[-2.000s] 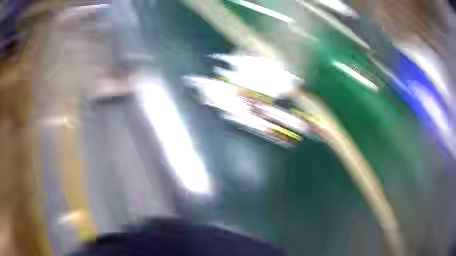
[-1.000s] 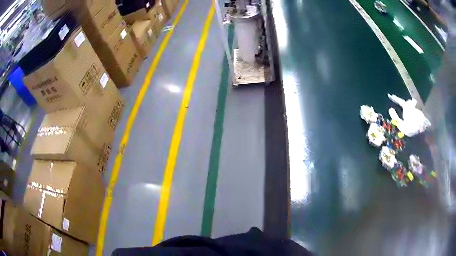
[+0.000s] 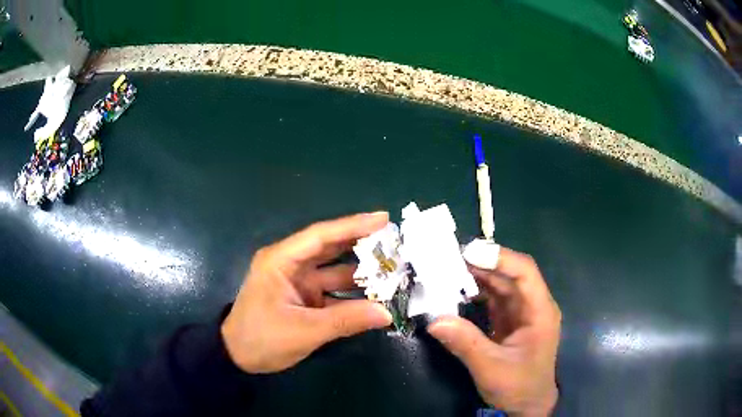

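Note:
My left hand (image 3: 305, 289) holds a white plastic housing (image 3: 381, 262) with brass-coloured metal inside, between thumb and fingers. A green circuit board (image 3: 399, 313) shows edge-on below it, partly hidden. My right hand (image 3: 508, 326) holds a second, blocky white plastic part (image 3: 439, 259) between thumb and fingers, and a white finger cot (image 3: 482, 253) covers one fingertip. The two white parts are side by side, very close; I cannot tell whether they are joined. Both hands are above the dark green bench.
A marker pen (image 3: 484, 191) with a blue end lies beyond my right hand. Several subassemblies (image 3: 61, 167) and a white glove (image 3: 53, 102) lie at the far left by a grey pillar (image 3: 53, 32). A speckled edge (image 3: 366, 77) borders the green conveyor belt (image 3: 342, 28), which carries a unit (image 3: 639, 41).
The view has swung from the aisle and cartons to the bench. Both hands are now in view, each holding a white part. The cluster now appears at the left instead of the right.

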